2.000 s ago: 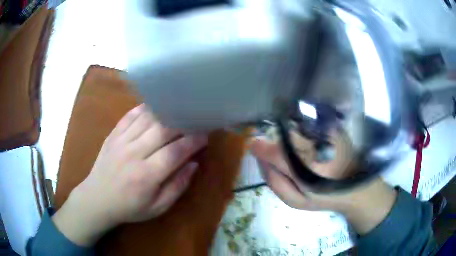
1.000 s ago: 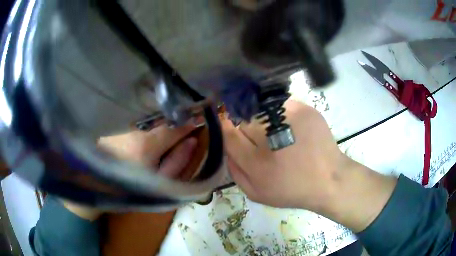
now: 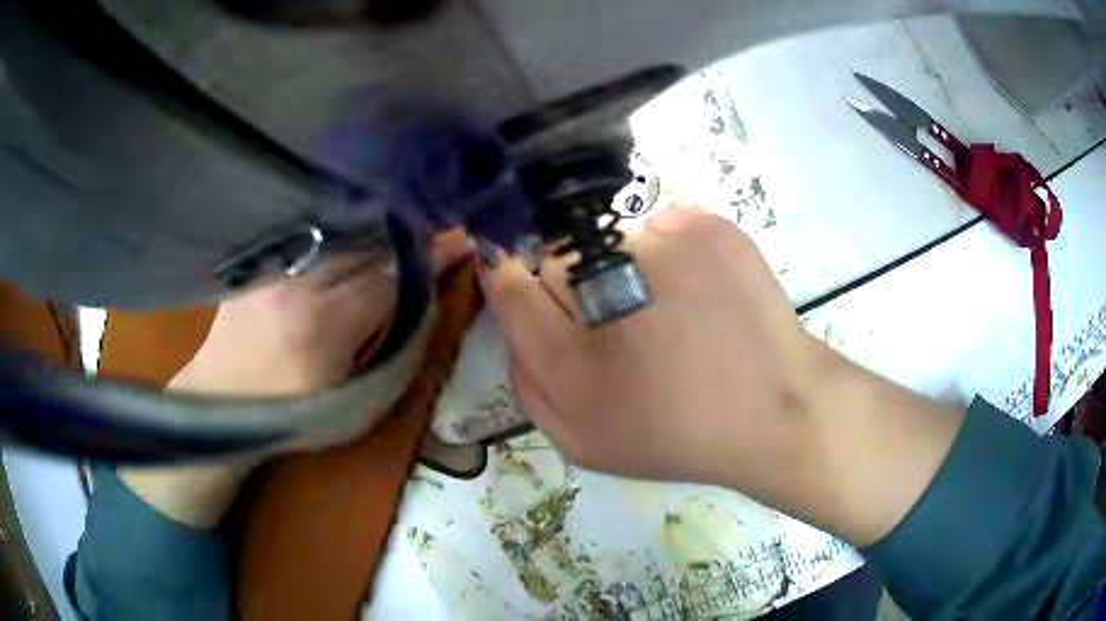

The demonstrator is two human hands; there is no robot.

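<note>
A tan-brown leather panel (image 3: 321,528) lies on the white table, its right edge running up under the sewing machine head (image 3: 109,158). My left hand (image 3: 285,334) lies on the panel, partly hidden by the machine's blurred curved guard (image 3: 243,419); its fingertips are not clear. My right hand (image 3: 679,352) is beside the panel's right edge, fingers pointing at the needle area, partly behind the tension assembly (image 3: 606,285). The fingertips of my right hand reach the panel edge close to the needle, but any grip is hidden. The needle and foot are mostly hidden.
Snips (image 3: 928,146) with a dark red cloth wrap and hanging tail lie on the table (image 3: 849,243) at the right. A dark-rimmed cutout (image 3: 459,459) and yellow-brown residue (image 3: 534,534) are beside the panel. A printed ruler (image 3: 728,576) runs along the front edge. Darker brown panels (image 3: 30,322) show far left.
The view has shifted right since two seconds ago, bringing the snips fully into view. Over the last second the curved guard has moved lower left in view, uncovering more of the panel and cutout.
</note>
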